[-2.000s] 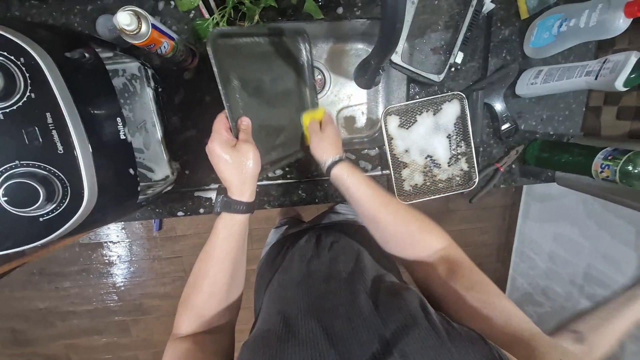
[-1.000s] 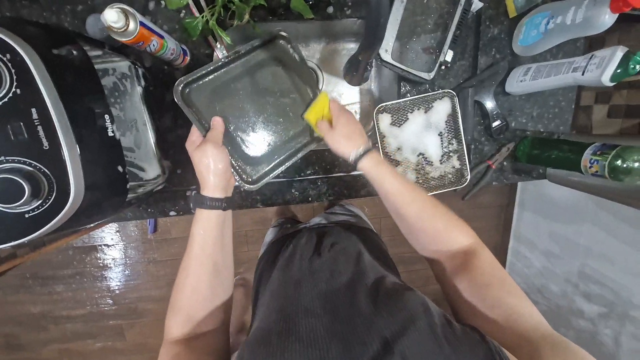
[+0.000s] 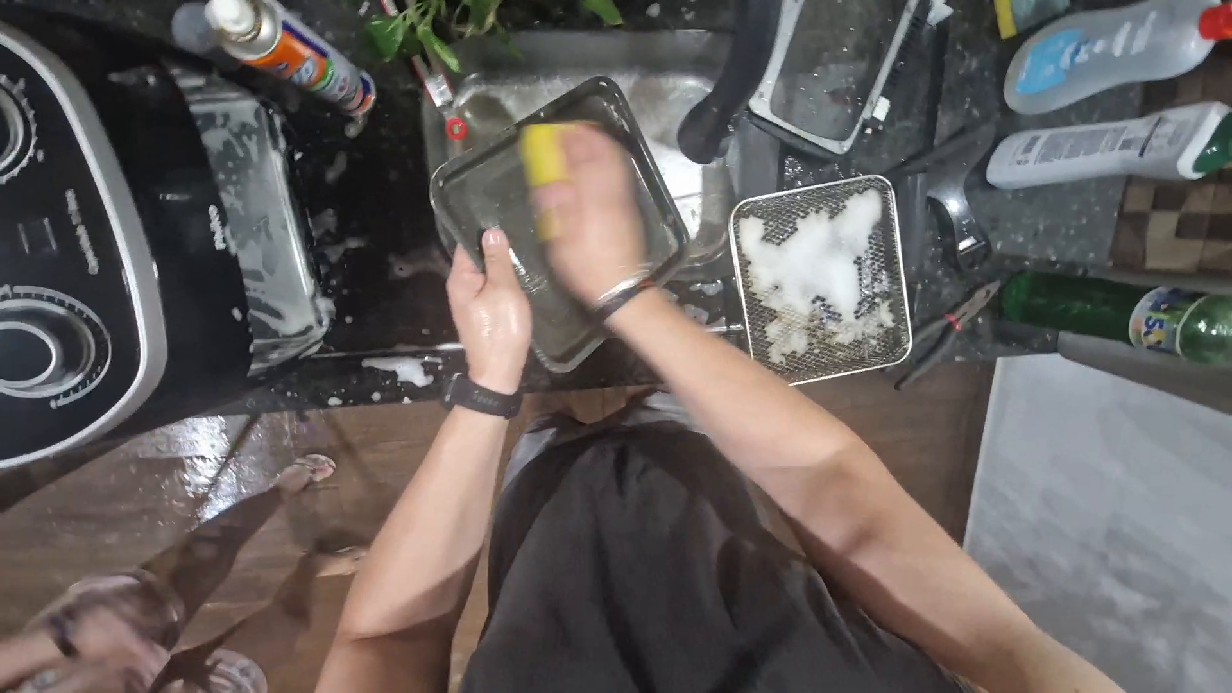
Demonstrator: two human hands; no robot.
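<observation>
A dark rectangular metal tray [image 3: 577, 318] is held tilted over the sink [image 3: 481, 106]. My left hand [image 3: 493, 313] grips its near left edge, thumb on top. Blurred by motion, my right hand [image 3: 602, 212] presses a yellow sponge [image 3: 546, 159] on the tray's inner face. To the right, a wire mesh rack [image 3: 823, 279] topped with white foam lies at the counter's edge.
An air fryer oven [image 3: 77, 241] with a wet, soapy door [image 3: 260, 221] stands left, a spray can [image 3: 289, 53] behind it. Pliers [image 3: 948, 332], a green bottle [image 3: 1107, 308], plastic bottles and a framed panel [image 3: 828, 77] lie right. Another person's legs [image 3: 231, 539] show lower left.
My right hand and the sponge have moved from the tray's right edge onto its inner face. The tray has turned in my left hand. Another person has come into view at lower left.
</observation>
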